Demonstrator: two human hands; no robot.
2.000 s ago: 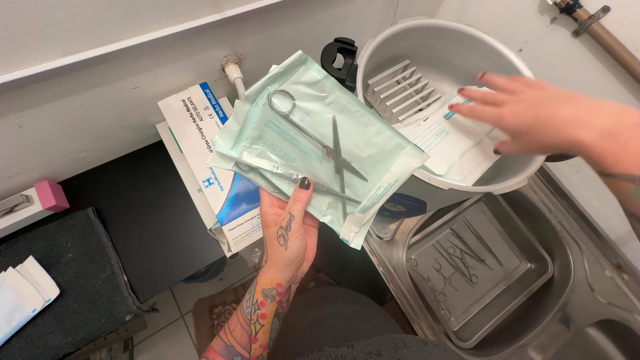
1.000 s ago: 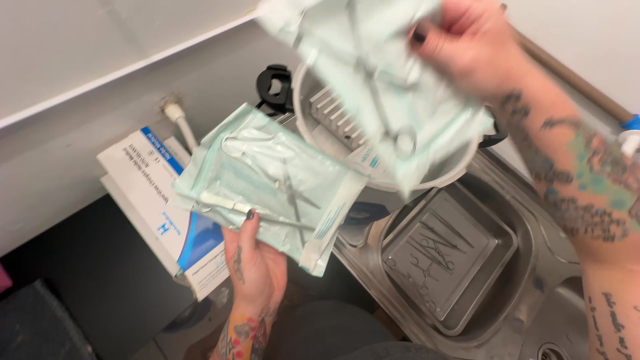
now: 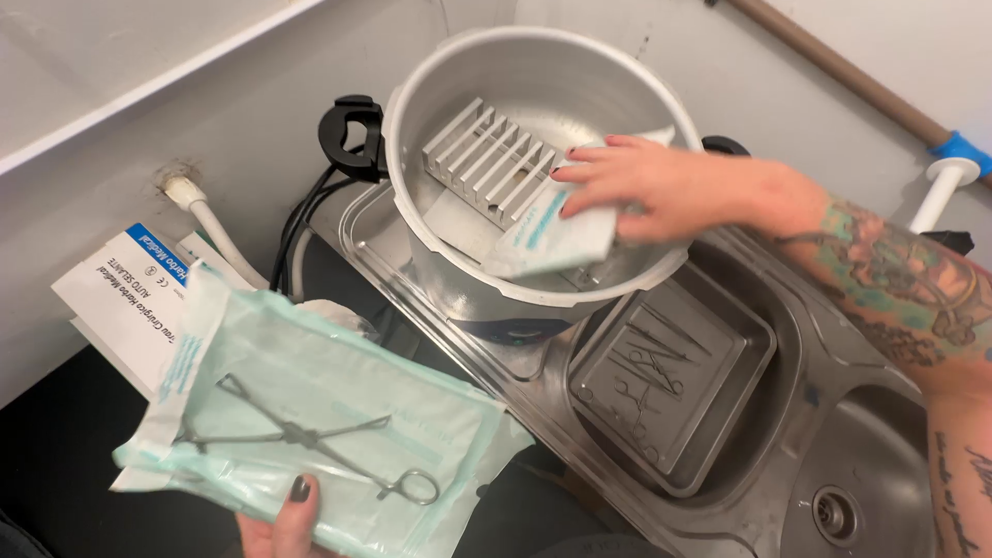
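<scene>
My left hand [image 3: 283, 515] grips a stack of pale green sterilization pouches [image 3: 349, 387] at the lower left. Through the clear film of the top one shows a ring-handled metal forceps [image 3: 306, 438]. My right hand [image 3: 628, 182] is inside the rim of a metal autoclave pot [image 3: 542, 43], its spread fingers over a white-backed pouch [image 3: 554, 240] that leans by the slotted metal rack [image 3: 488, 159]. Whether those fingers grip the pouch or only rest on it is hard to tell. Part of the rack's right side is hidden by the hand and pouch.
A stainless steel sink [image 3: 860, 418] adjoins the pot, with a metal tray [image 3: 748, 364] of several instruments in one basin. A pouch box [image 3: 128, 298] lies at left near a white hose [image 3: 229, 244]. Black cables [image 3: 298, 213] run beside the pot's black handle [image 3: 349, 139].
My right hand, which held a pouch raised above the pot one second ago, is now down inside it at a pouch. My left hand still holds its pouches.
</scene>
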